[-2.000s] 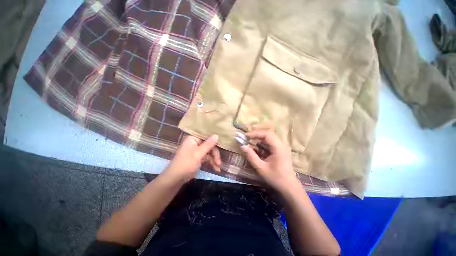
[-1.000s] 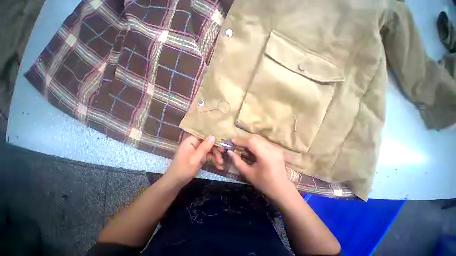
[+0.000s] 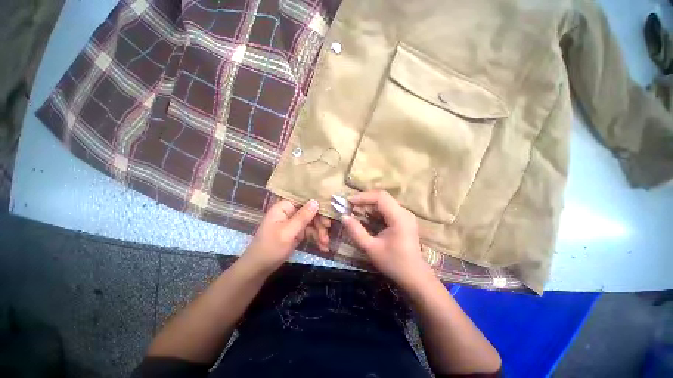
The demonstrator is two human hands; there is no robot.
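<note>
A tan jacket [image 3: 457, 159] lies open with its plaid lining [image 3: 184, 111] spread to the left. My left hand [image 3: 288, 230] pinches the jacket's bottom hem near the front corner, thumb on top. My right hand [image 3: 384, 229] holds small silver thread snips [image 3: 340, 206] between thumb and fingers. Their tips are over the hem, just right of my left thumb. The patch pocket [image 3: 420, 140] with its buttoned flap [image 3: 446, 92] is above my right hand. Loose threads [image 3: 325, 156] lie beside the lower snap fastener [image 3: 297, 152] and on the pocket.
The pale blue-white table [image 3: 111, 210] shows around the jacket. A tan sleeve [image 3: 620, 103] extends right, with a dark object [image 3: 657, 44] beyond it. A blue plastic bin [image 3: 527, 325] is below the table edge. Thread scraps cover my dark clothing. The floor [image 3: 111, 288] is speckled grey.
The jacket has shifted slightly right since the first frame. My right hand with the snips moved left and down to my left fingertips, then back slightly up. My left hand keeps its pinch.
</note>
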